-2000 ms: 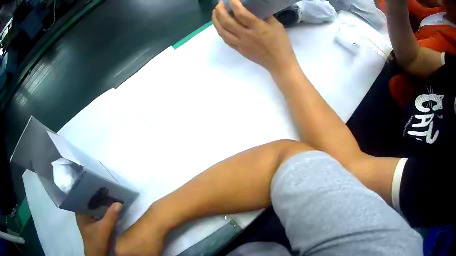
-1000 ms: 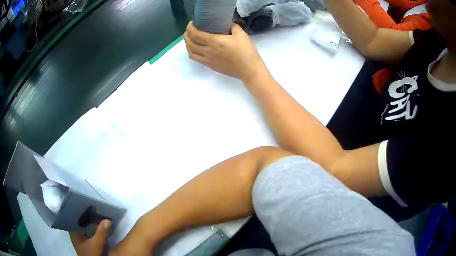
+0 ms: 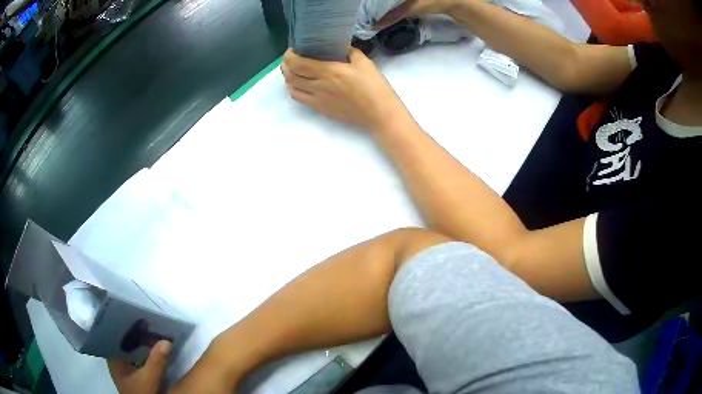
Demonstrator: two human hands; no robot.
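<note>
A grey retail box (image 3: 115, 323) with a dark product picture stands tilted at lower left, its flap open and white wrapping (image 3: 83, 302) showing inside. My left hand (image 3: 143, 373) is shut on its near lower edge, thumb on the printed face; the hand is cut off by the bottom edge. My right forearm reaches across from the grey sleeve. My right hand (image 3: 196, 381) is low beside the left, bent down and mostly out of the picture, so its fingers and any hold are hidden.
White cover sheets (image 3: 254, 192) lie over the green-edged bench beside the dark conveyor (image 3: 146, 85). At right a person in black holds another printed box (image 3: 323, 31) and touches bagged dark blowers (image 3: 400, 37). A small white packet (image 3: 499, 66) lies nearby.
The view shifted, then settled. The neighbour's box turned upright and their other hand reached the bagged blowers. My left hand still holds its box, with its flap open.
</note>
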